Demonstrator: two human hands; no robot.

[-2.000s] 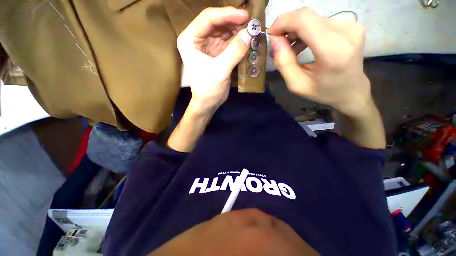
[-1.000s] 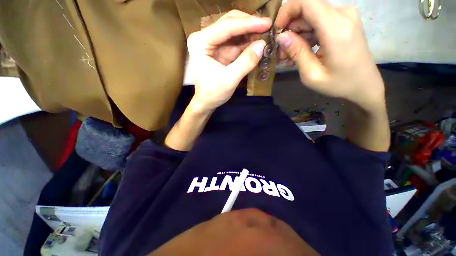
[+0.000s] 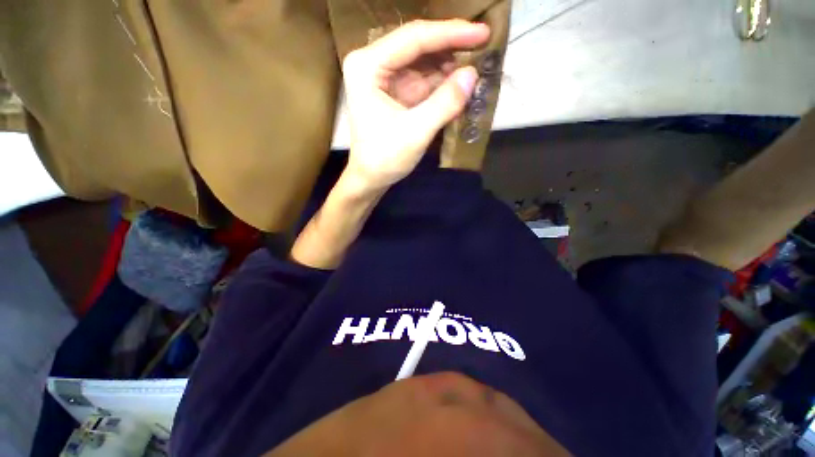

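A brown jacket (image 3: pixel 241 107) lies over the table edge, with white dashed stitches on its body. Its narrow sleeve cuff (image 3: pixel 463 153) hangs at the table edge and carries several small dark round buttons (image 3: pixel 476 105) in a line. My left hand (image 3: pixel 402 103) holds the cuff beside the buttons, thumb on its near face. A thin dark thread (image 3: pixel 556 20) runs from the cuff to the upper right across the white table. My right hand is out of the picture past the right edge; only the forearm shows. No needle can be seen.
The white table (image 3: pixel 625 71) spans the top. Gold finger loops of scissors (image 3: pixel 753 18) lie on it at the top right. A grey fuzzy pad (image 3: pixel 170 259) is at the left. Cluttered items lie below the table at the lower right and lower left.
My right hand has left the buttons and moved out to the right, past the picture's edge. The thread now stretches from the cuff. My left hand has stayed at the cuff.
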